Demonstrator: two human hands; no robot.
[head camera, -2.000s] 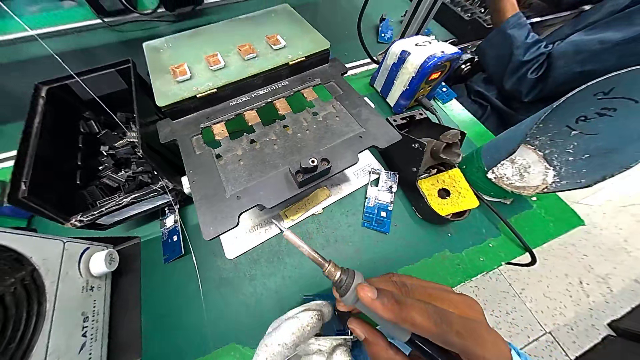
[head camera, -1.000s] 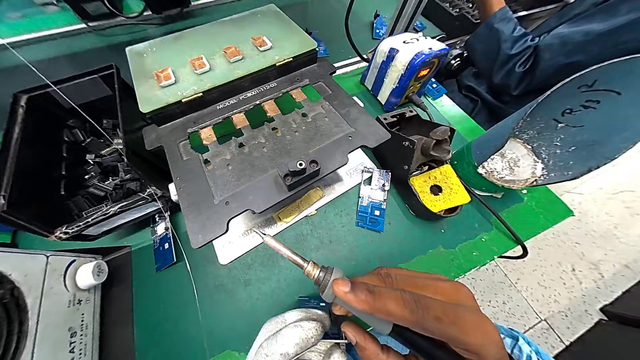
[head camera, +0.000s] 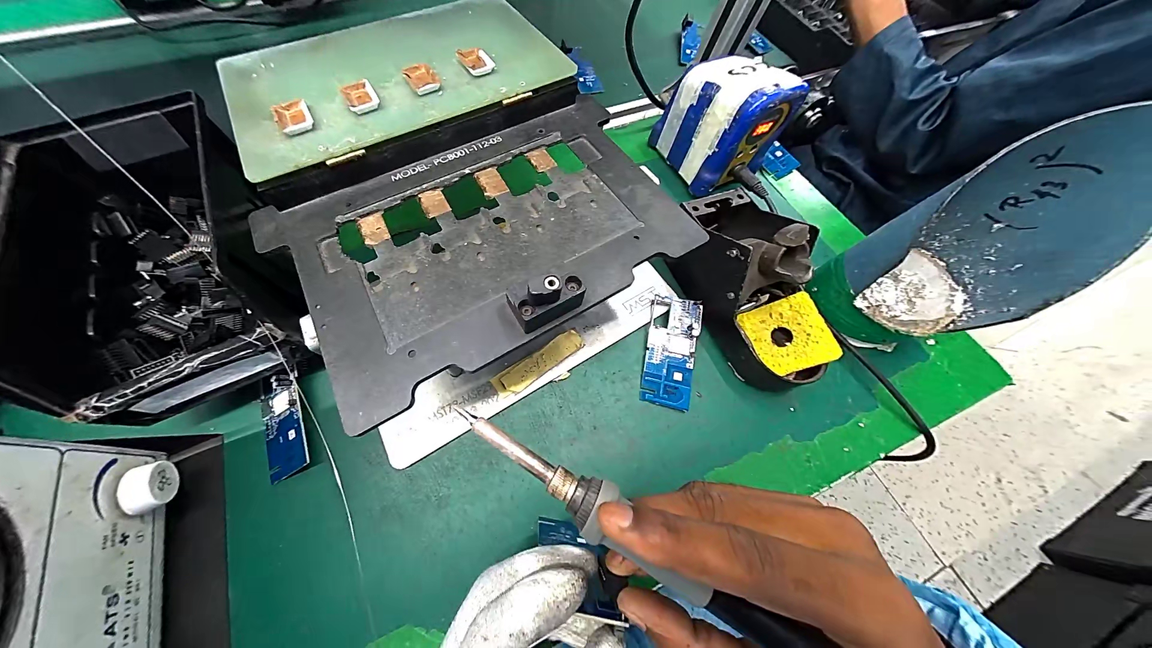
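A soldering iron (head camera: 585, 504) lies in my right hand (head camera: 756, 558), its metal tip pointing up and left, over the pale plate's edge. My left hand (head camera: 531, 594), in a whitish glove, is at the bottom edge, closed on a blue circuit board (head camera: 560, 531) that my right hand and the iron partly hide. Beyond them stands a black fixture (head camera: 504, 252) with green and tan openings, its light green lid (head camera: 396, 90) raised and bearing several small tan and white pads. Another blue circuit board (head camera: 672, 355) rests right of the fixture.
At the left, a black bin (head camera: 207, 360) holds many small black parts, near a blue board (head camera: 285, 427) and a fan unit (head camera: 81, 540). To the right are an iron stand with yellow sponge (head camera: 787, 333), a soldering station (head camera: 729, 121) and a co-worker's sleeve (head camera: 972, 99).
Both hands keep their hold on the iron and the board. The iron's tip stays near the pale plate, with only a slight shift of the view.
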